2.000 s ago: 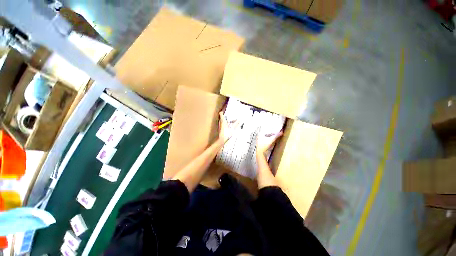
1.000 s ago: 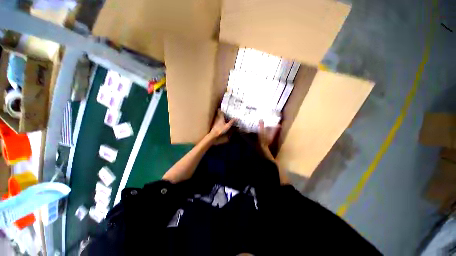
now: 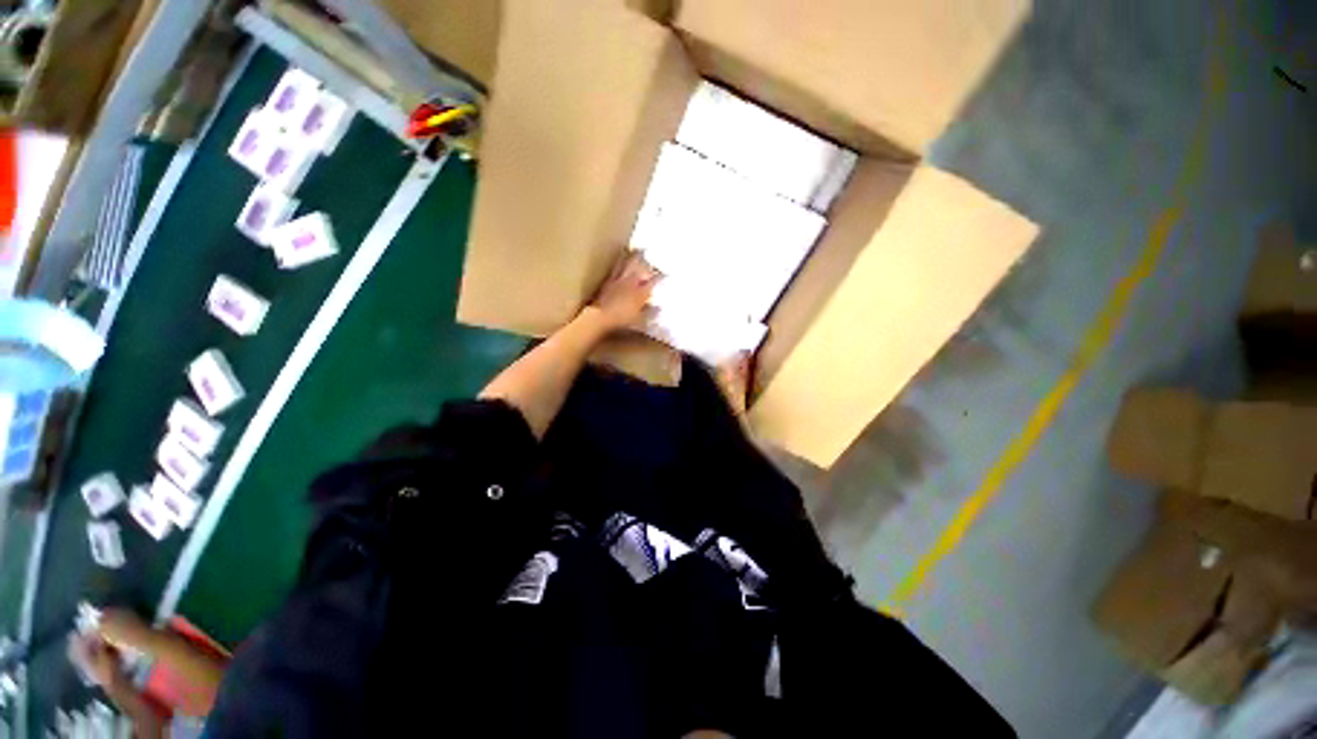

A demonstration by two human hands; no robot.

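Observation:
An open brown shipping carton (image 3: 571, 173) stands in front of me with its flaps folded out. White unit boxes (image 3: 729, 238) lie in tight rows inside it, some rows higher than others. My left hand (image 3: 630, 293) is inside the carton against the near left end of the boxes, fingers on them. My right hand (image 3: 734, 378) is at the near right corner, mostly hidden by the boxes and my sleeve; its fingers touch the end of the near row.
Loose unit boxes (image 3: 237, 305) lie on the green conveyor belt (image 3: 347, 390) at left. Another person's hands (image 3: 123, 653) hold something small at the lower left. A red and yellow handled holder (image 3: 439, 120) sits at the belt's end. Brown cartons (image 3: 1220, 448) stand on the right floor.
The view has shifted. My hands have moved from the middle of the boxes to their near end. The near boxes now form a raised, flatter white surface. Another person's hands have appeared at lower left.

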